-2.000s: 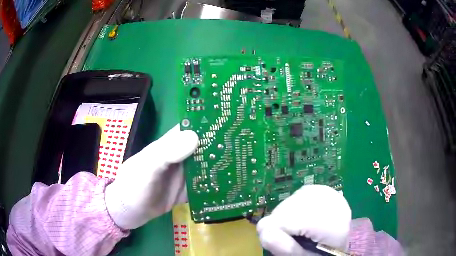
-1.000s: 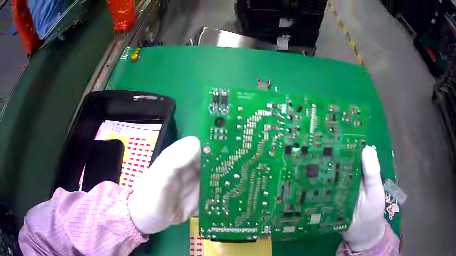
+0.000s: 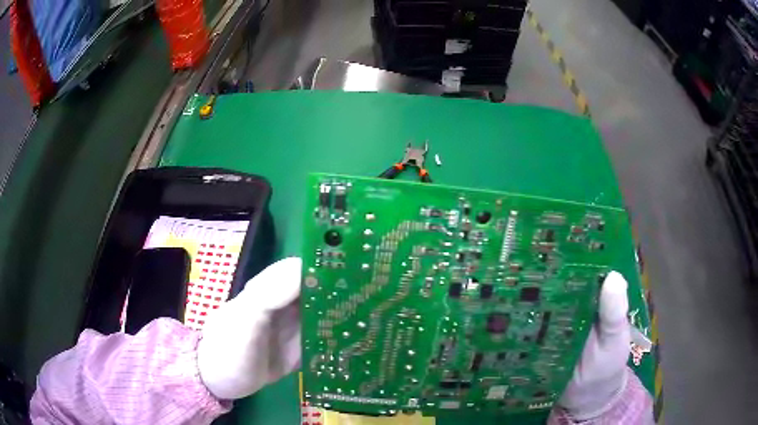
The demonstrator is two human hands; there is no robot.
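A green circuit board [image 3: 449, 307] is held up over the mat, its flat solder side with pale tracks and small dark chips facing me. My left hand [image 3: 253, 332], in a white glove, holds its left edge; the fingers behind the board are hidden. My right hand [image 3: 605, 353], also white-gloved, grips the right edge with the thumb on the front. The dark pen or tool seen earlier does not show now. Diagonal cutters [image 3: 412, 158] with orange near the jaws lie beyond the board, their handles mostly hidden by it.
A black tray [image 3: 241, 195] on the left holds a sheet with red marks [image 3: 218, 274] and a flat black rectangle, perhaps a phone [image 3: 156, 286]. Yellow paper [image 3: 378, 419] lies under the board. Pale scraps [image 3: 638, 353] are at the right edge. Black crates [image 3: 449, 41] stand beyond the mat.
My right hand has moved from the board's bottom edge, where it held a dark tool, to the right edge. The board sits lower in view, and the cutters' jaws now show.
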